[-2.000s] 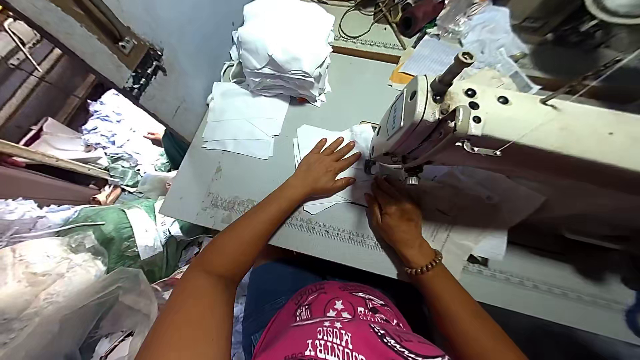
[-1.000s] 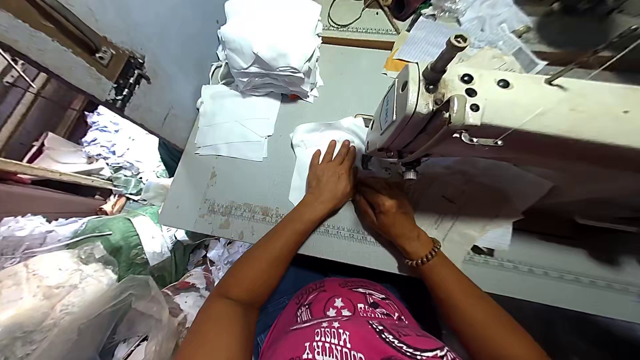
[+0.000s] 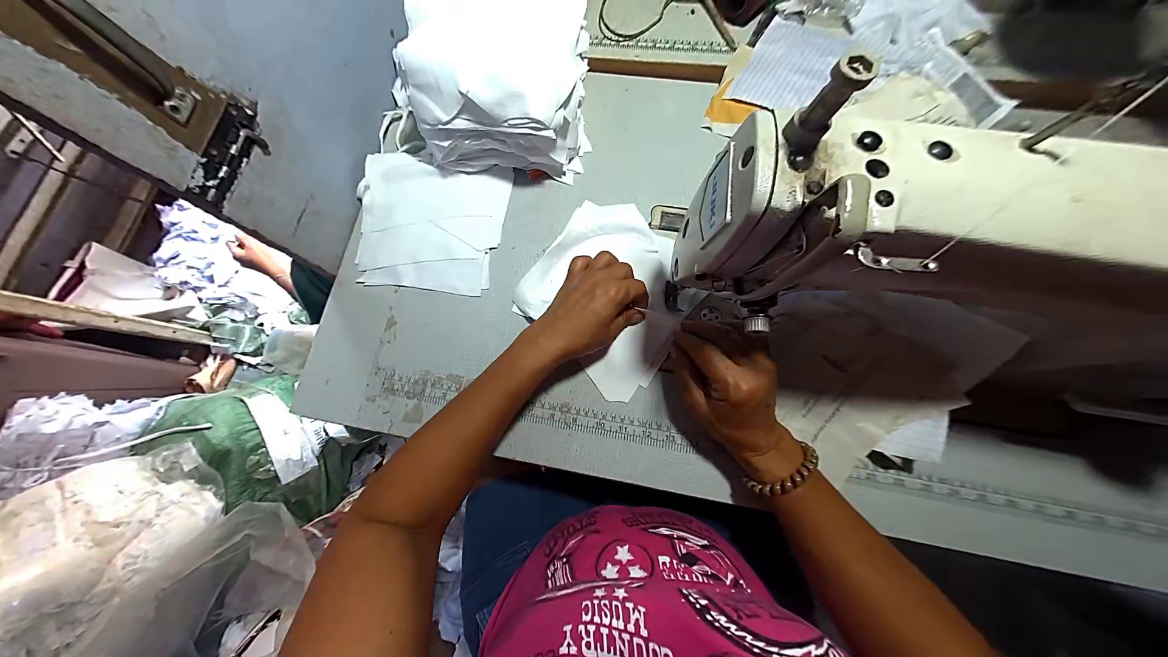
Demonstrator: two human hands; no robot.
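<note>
White fabric pieces [image 3: 630, 351] lie on the grey sewing table, left of the needle area of a Juki sewing machine [image 3: 730, 210]. My left hand [image 3: 598, 301] is curled over them, thumb and fingers closed on what looks like a thin thread. My right hand [image 3: 728, 383], with a beaded bracelet at its wrist, is just below the machine's head near the presser foot; its fingertips are in shadow, and what they hold cannot be told.
A tall stack of white cut pieces [image 3: 497, 82] stands at the back left, with a flatter pile [image 3: 429, 228] before it. Another person's hand [image 3: 260, 255] touches cloth scraps at the far left. Plastic bags [image 3: 100, 547] lie below. A measuring tape strip [image 3: 602, 422] runs along the table's front.
My left hand has gone from lying flat with spread fingers on the white fabric to a curled, pinching shape. The right hand remains beside the needle area.
</note>
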